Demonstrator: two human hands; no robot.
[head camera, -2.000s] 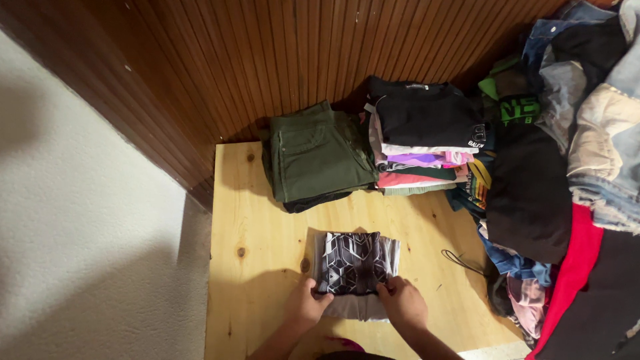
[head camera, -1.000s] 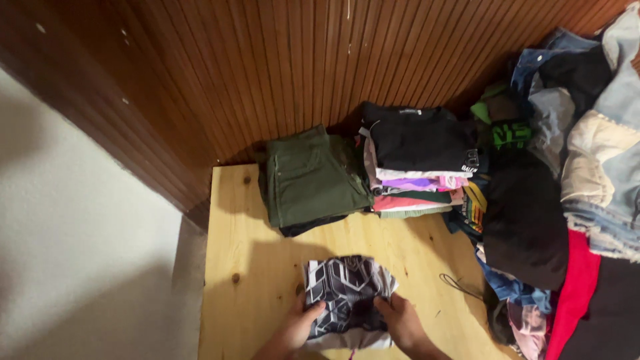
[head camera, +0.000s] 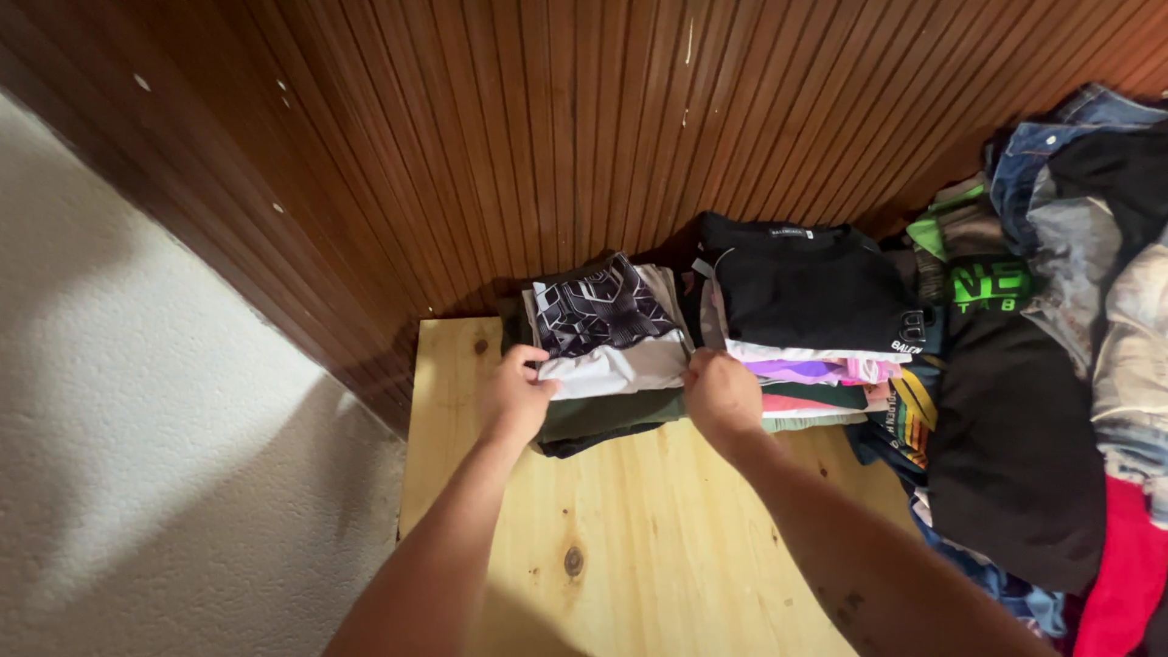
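Observation:
A folded garment (head camera: 607, 319), patterned black and white with a plain white lower part, lies on top of the folded dark green garment (head camera: 607, 415) against the panelled wall. My left hand (head camera: 520, 392) pinches its near left corner between thumb and fingers. At its near right corner, my right hand (head camera: 721, 388) has its fingers curled closed on the edge. Just right of my right hand stands a stack of folded clothes with a black T-shirt (head camera: 803, 292) on top.
A large heap of loose clothes, with black trousers (head camera: 1013, 456), a red garment (head camera: 1118, 566) and denim, fills the right side. Brown wooden panelling (head camera: 584, 137) rises behind the pale wooden board (head camera: 630, 547). A white textured wall (head camera: 182, 411) borders the left.
Both hands have moved the patterned garment away from me, from the bare wood at the front onto the dark green garment at the back. One second ago it was held above the board.

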